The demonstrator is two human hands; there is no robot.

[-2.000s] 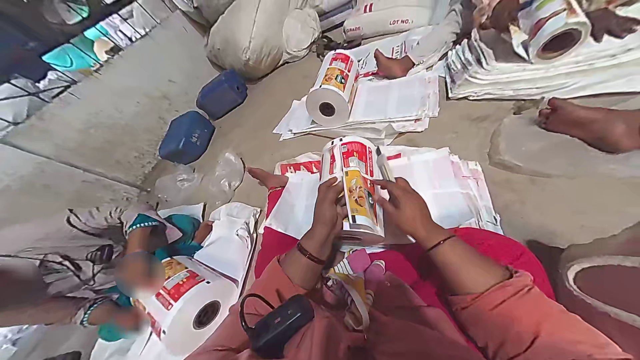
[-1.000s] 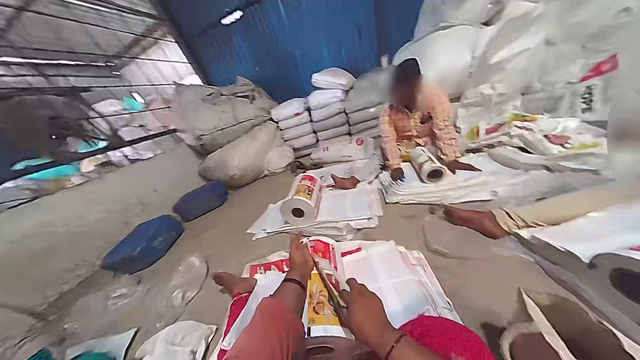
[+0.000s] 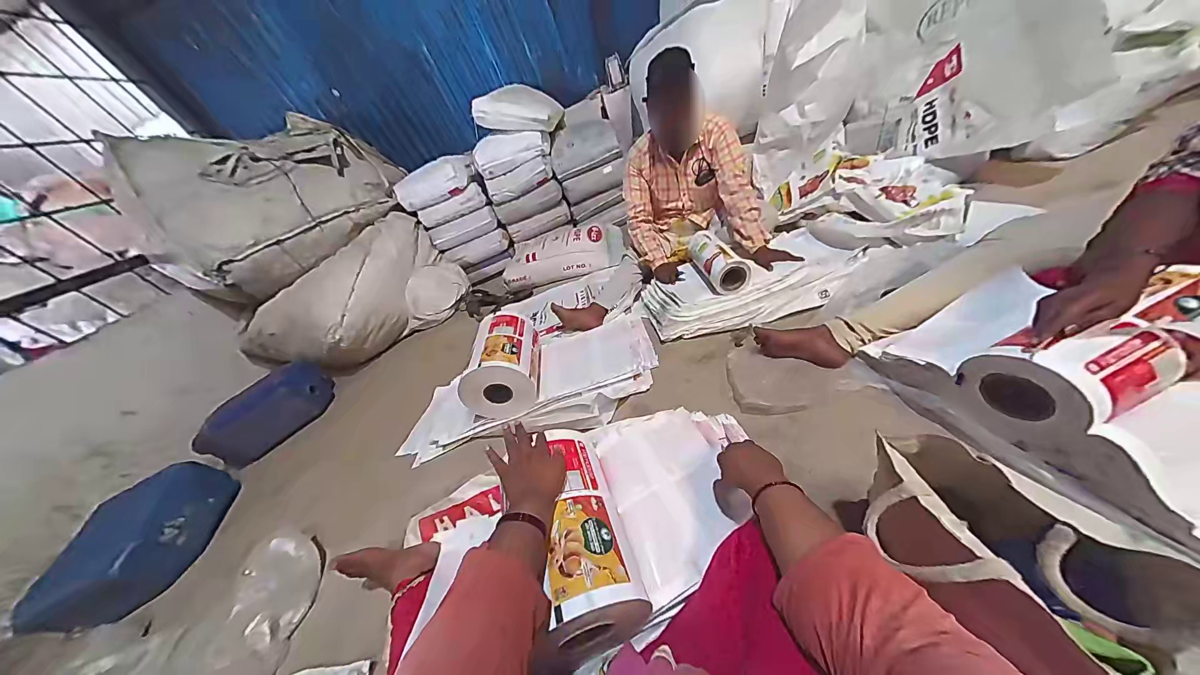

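Note:
A roll of printed packaging film (image 3: 586, 534), white, red and yellow, lies lengthwise before me on a stack of white sheets (image 3: 661, 497). My left hand (image 3: 530, 473) rests with spread fingers against the far left side of the roll. At the far right corner of the stack, my right hand (image 3: 748, 469) has its fingers bent down at the sheets' edge; whether it pinches a sheet is unclear. Red-printed sacking (image 3: 459, 511) shows left of the roll.
Another film roll (image 3: 502, 366) stands on sheets ahead. Beyond it sits a co-worker (image 3: 694, 178) with a roll. At right, another person's hand (image 3: 1097, 295) touches a large roll (image 3: 1041, 389). Blue plastic jerrycans (image 3: 127, 548) lie left; sacks (image 3: 328, 291) are piled behind.
The view has tilted up and swung. My right hand has moved from the roll to the far right corner of the sheets. My left hand's fingers are now spread at the roll's far end.

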